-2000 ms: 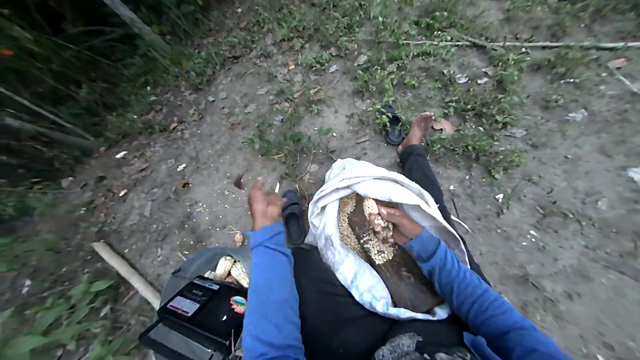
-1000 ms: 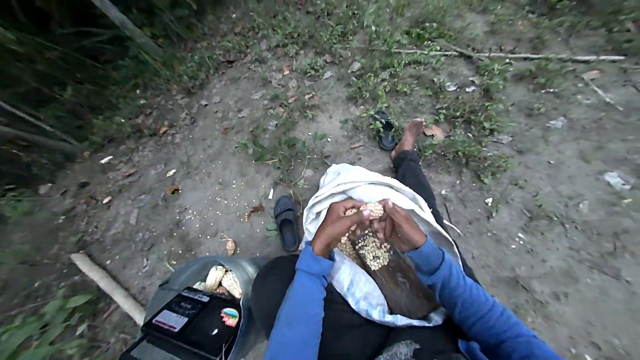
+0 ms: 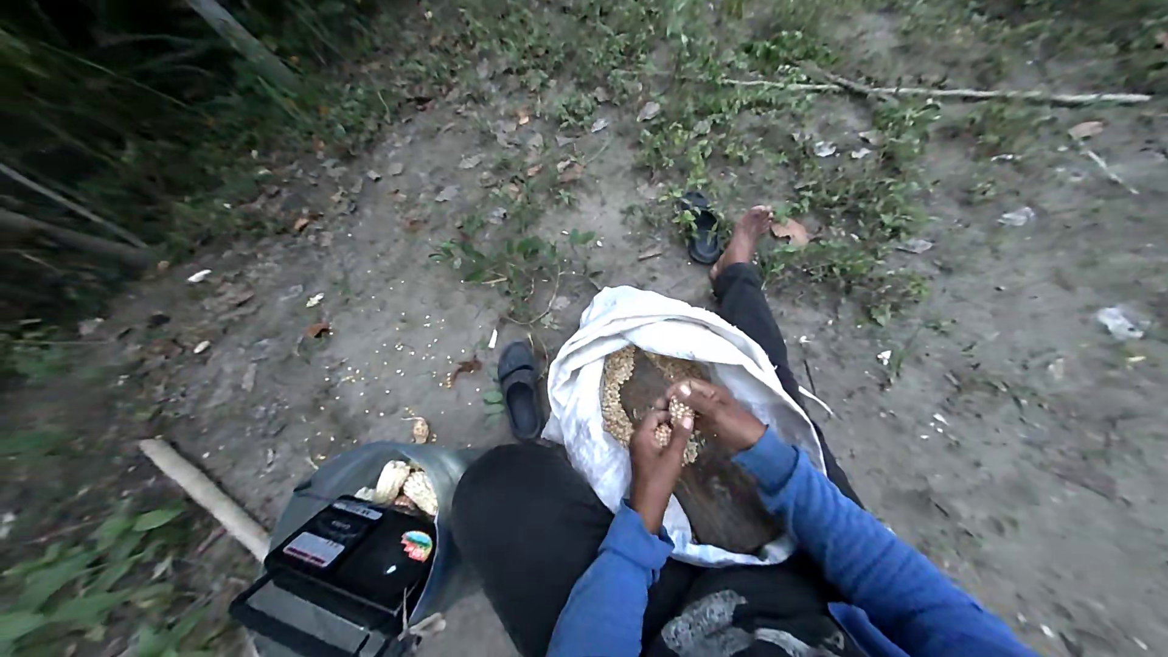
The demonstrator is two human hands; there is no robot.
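Over the lap stands a white woven sack (image 3: 593,456) with its rim rolled open. Loose maize kernels (image 3: 618,388) lie inside it, around a dark brown board-like surface (image 3: 721,497). Above that surface my left hand (image 3: 659,449) and my right hand (image 3: 716,411) meet, both closed on an ear of maize (image 3: 680,412). Fingers hide part of the ear. More maize ears (image 3: 406,485) rest in a grey-green container (image 3: 452,474) at the lower left, beside my left knee.
A black case or device (image 3: 365,538) with stickers lies over the container. Near it are a wooden stick (image 3: 205,493) and a black sandal (image 3: 520,388). Another sandal (image 3: 701,228) lies by my bare foot (image 3: 744,239). A long branch (image 3: 958,93) crosses the ground at the upper right.
My left hand was out to the left of the sack two seconds ago; it has come over the sack and joined my right hand at the ear.
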